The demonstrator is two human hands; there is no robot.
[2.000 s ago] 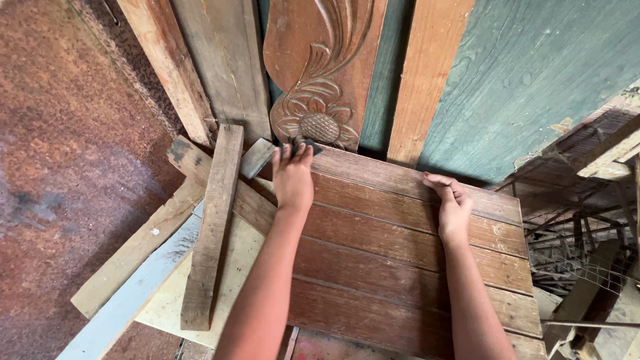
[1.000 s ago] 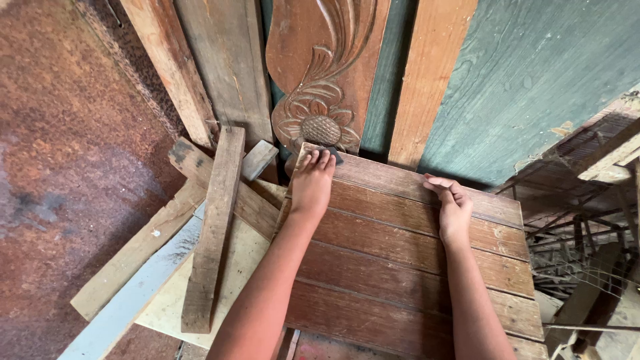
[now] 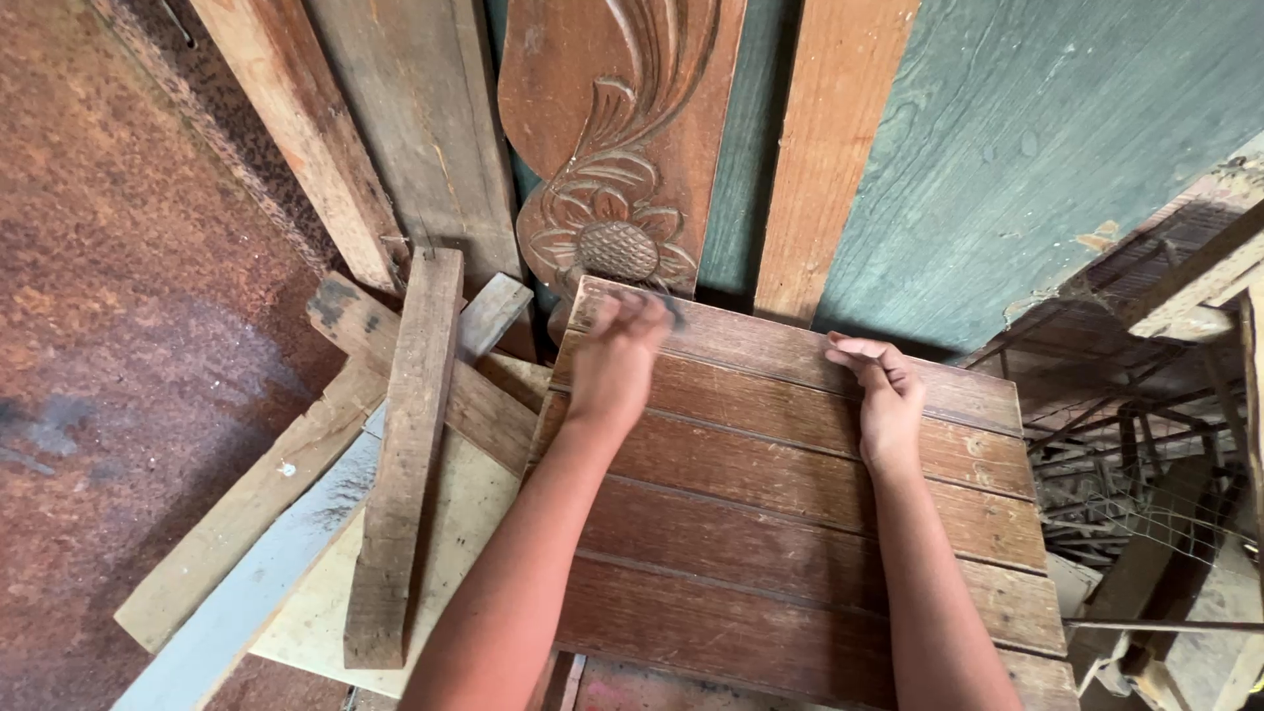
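A brown slatted wooden panel (image 3: 731, 434) lies in front of me, its surface scuffed and paler along the far slat. Near that slat's left end is my left hand (image 3: 622, 346), blurred, fingers curled over a thin dark piece (image 3: 674, 314) that looks like sandpaper; its exact kind is unclear. My right hand (image 3: 882, 390) rests at the far edge, right of the middle, with thumb and fingertips bent together. Whether anything is between those fingers cannot be told.
A carved wooden board (image 3: 617, 197) with a flower and an orange-brown plank (image 3: 834, 148) lean against the green wall (image 3: 987, 178). Loose wood offcuts (image 3: 405, 444) are piled at left. Wire mesh and scrap (image 3: 1155, 504) lie at right.
My left hand, with the dark piece, moved right from the panel's left corner area, where the first frame shows it. The right hand has stayed about where it was.
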